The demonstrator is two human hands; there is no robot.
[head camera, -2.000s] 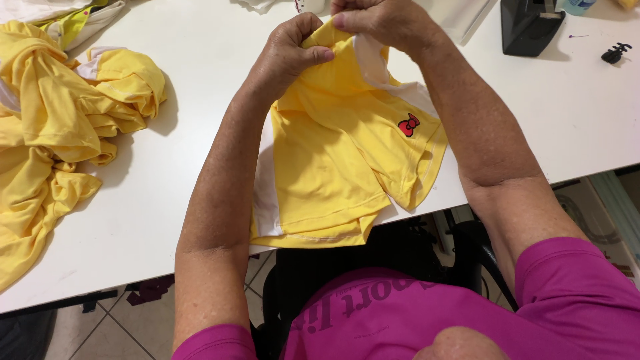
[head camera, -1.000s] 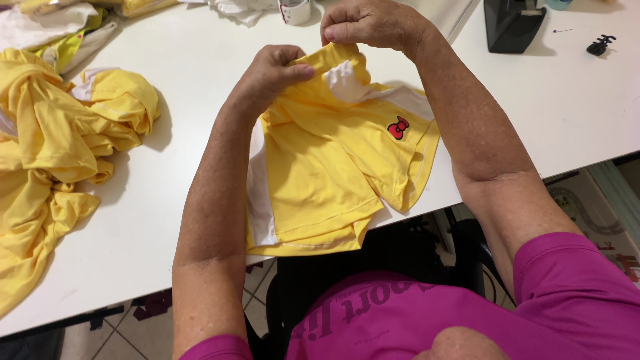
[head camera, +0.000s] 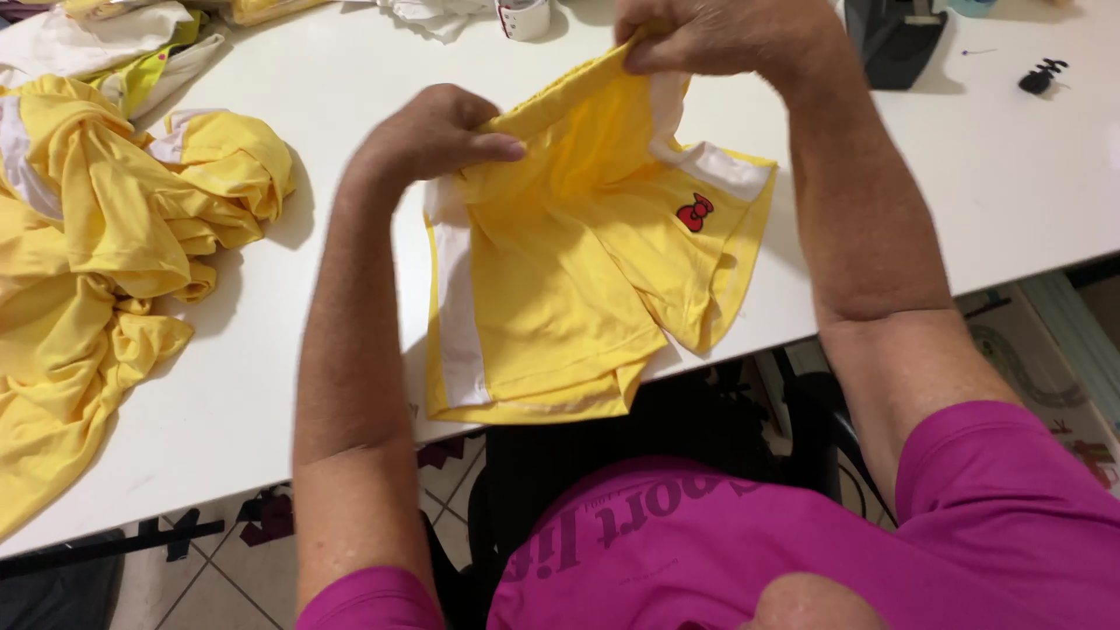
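Note:
A pair of yellow shorts point(head camera: 560, 297) with white side panels and a red bow motif point(head camera: 695, 213) lies spread over the near edge of the white table, its waistband raised toward the far side. My left hand point(head camera: 442, 136) grips the left end of the elastic waistband, thumb on top. At the waistband's right end, my right hand point(head camera: 717, 35) pinches the fabric; some of its fingertips are hidden. Between both hands the waistband is stretched in a slanting line, higher at the right.
Crumpled yellow garments point(head camera: 131, 201) are heaped at the left of the table point(head camera: 350, 52). Behind them are white and lime fabrics point(head camera: 96, 44). A white cup-like item point(head camera: 523, 17) stands at the back. Toward the right are a black tape dispenser point(head camera: 894, 39), a pin and a black claw clip point(head camera: 1043, 76).
My hands have moved apart, and the waistband that was bunched between them is now drawn out straight. My right hand still holds its end.

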